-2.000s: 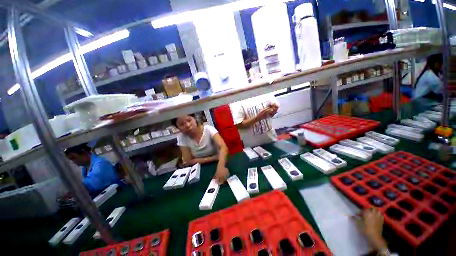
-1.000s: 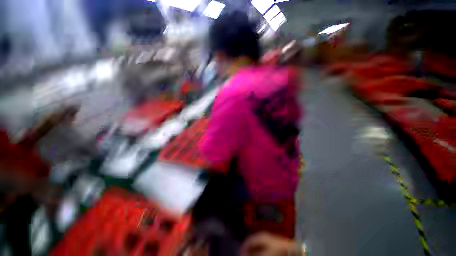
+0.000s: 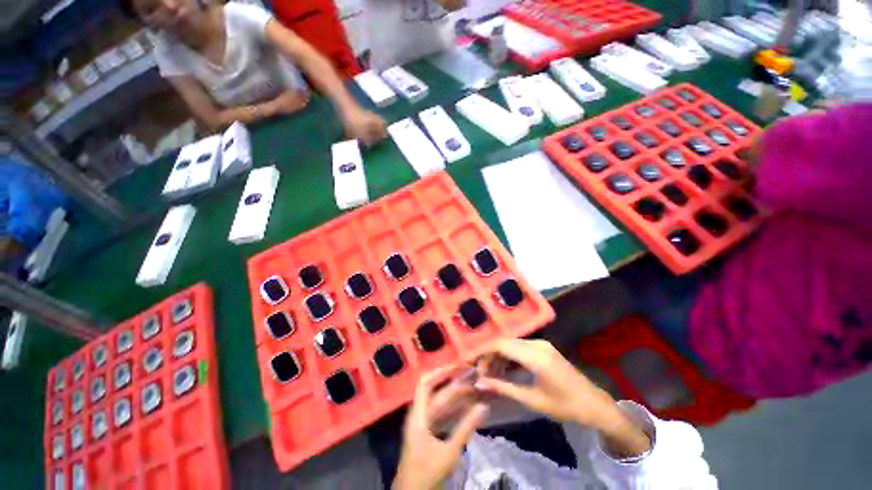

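My left hand (image 3: 435, 433) and my right hand (image 3: 555, 383) are raised at the bottom centre, close together. My right fingertips pinch a small dark thing (image 3: 492, 366), apparently a smartwatch head, mostly hidden by fingers. My left fingertips reach the same spot, thumb and index curved apart; whether they grip it is unclear. Just beyond my hands lies a red tray (image 3: 382, 225) with black watch heads, glass up, in its nearer and left pockets; its far pockets are bare. A second red tray (image 3: 186, 435) at the left holds silver-looking watch pieces, with bare pockets at its near right.
White paper sheets (image 3: 545, 220) lie right of the middle tray, then another filled red tray (image 3: 660, 225). A person's pink sleeve (image 3: 813, 158) is close at the right. Long white boxes (image 3: 349, 182) line the green bench (image 3: 311, 225); a person opposite reaches in among them.
The view swung right to the person in pink, with heavy blur, then came back left and lower. Both my hands now show together at the bottom centre over the near tray edge.
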